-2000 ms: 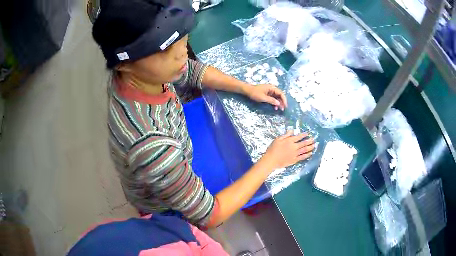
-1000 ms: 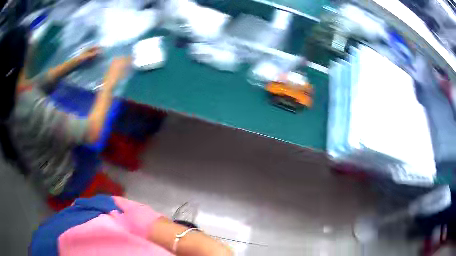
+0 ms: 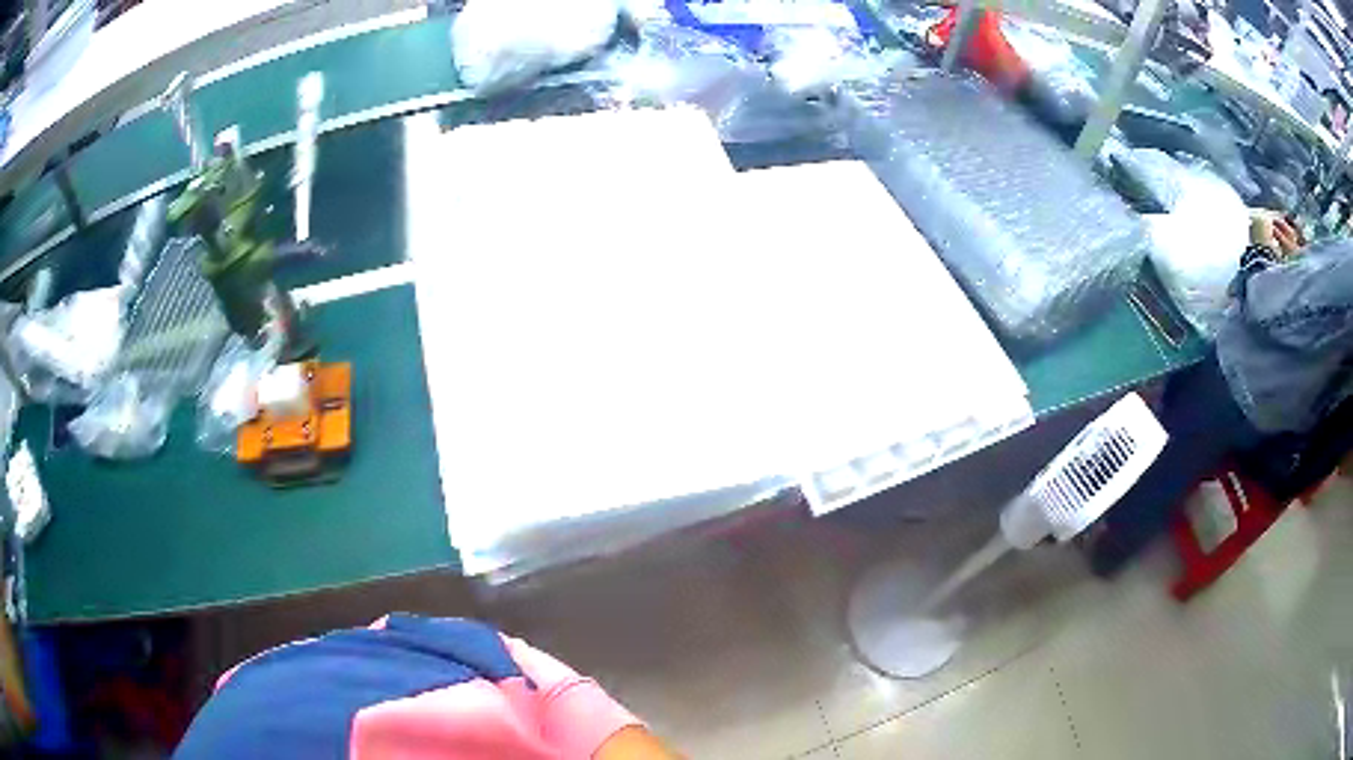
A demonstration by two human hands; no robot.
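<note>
Neither of my hands is in view; only my pink and blue sleeve and a bit of forearm show at the bottom edge. Large flat white trays lie stacked on the green-topped bench in front of me. They form two overlapping stacks, and the right one has a ridged front edge. An orange and green device stands on the bench left of the trays.
Clear blister trays in plastic lie right of the white trays. Clear bags lie at the left. A white fan stands on the floor at the right, near a seated person and a red stool.
The view has swung right along the bench. The seated worker with the small white parts has left the view. The white trays are now central, and my forearm shows less.
</note>
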